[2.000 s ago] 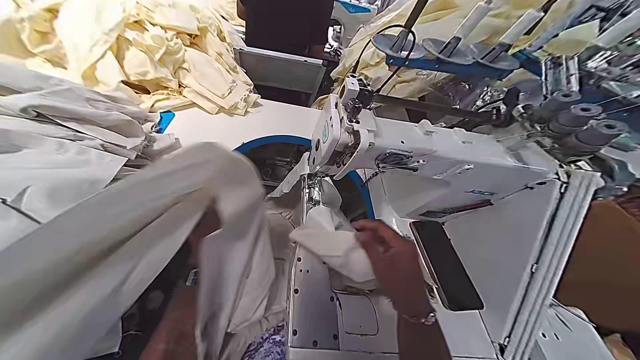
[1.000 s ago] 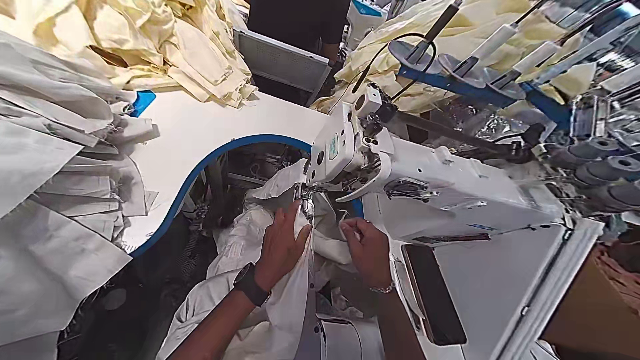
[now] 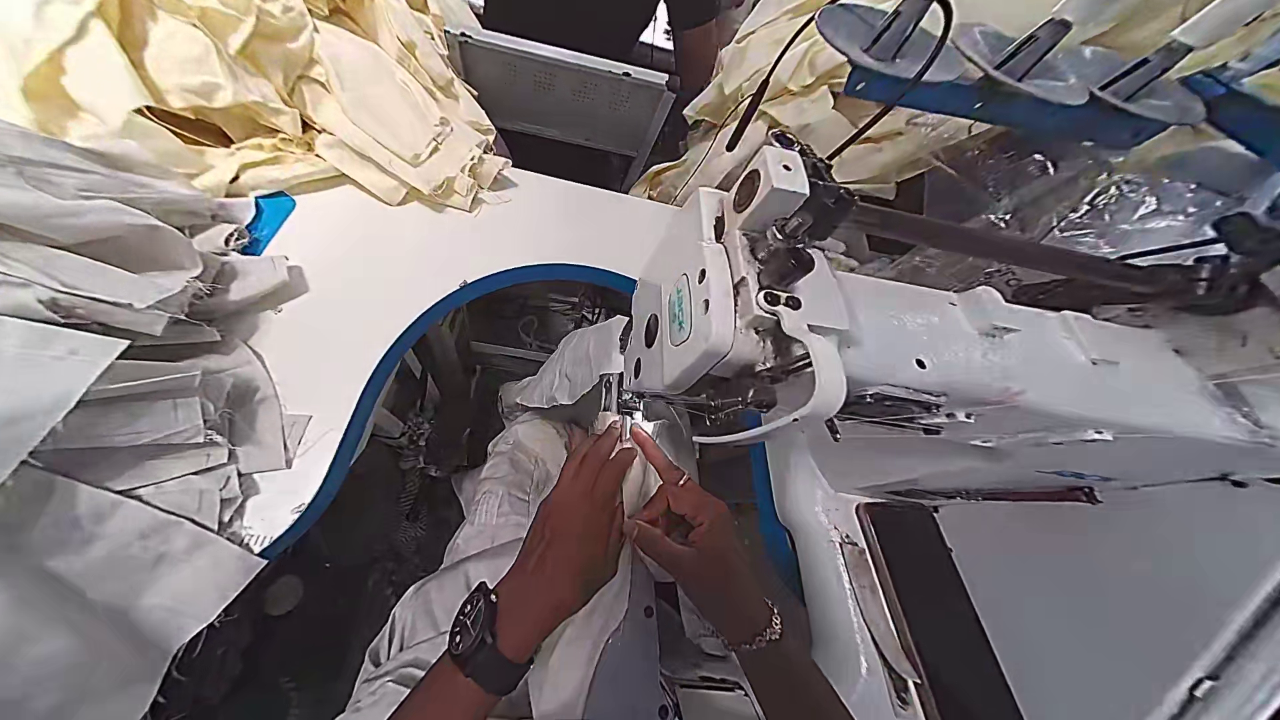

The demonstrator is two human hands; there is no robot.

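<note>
White cloth (image 3: 500, 500) runs under the presser foot (image 3: 625, 400) of a white Jack sewing machine (image 3: 690, 310) and hangs down over its narrow metal bed. My left hand (image 3: 575, 520), with a black watch on the wrist, presses the cloth just in front of the foot, fingertips close to it. My right hand (image 3: 695, 540), wearing a ring and a bracelet, pinches the cloth edge between thumb and fingers, its index finger pointing at the foot. The hands are side by side, nearly touching. The needle itself is hard to make out.
A white table (image 3: 500, 235) with a blue curved edge surrounds the machine's left side. Grey-white cloth pieces (image 3: 150, 400) lie at left, cream cloth (image 3: 300, 90) behind. A dark phone-like object (image 3: 930, 610) rests at right. Thread stands (image 3: 900, 45) are at upper right. A person (image 3: 560, 20) is beyond.
The left hand, earlier behind raised white cloth at the left, came to the machine's foot. Since one second ago, the right hand has moved in beside it and onto the cloth.
</note>
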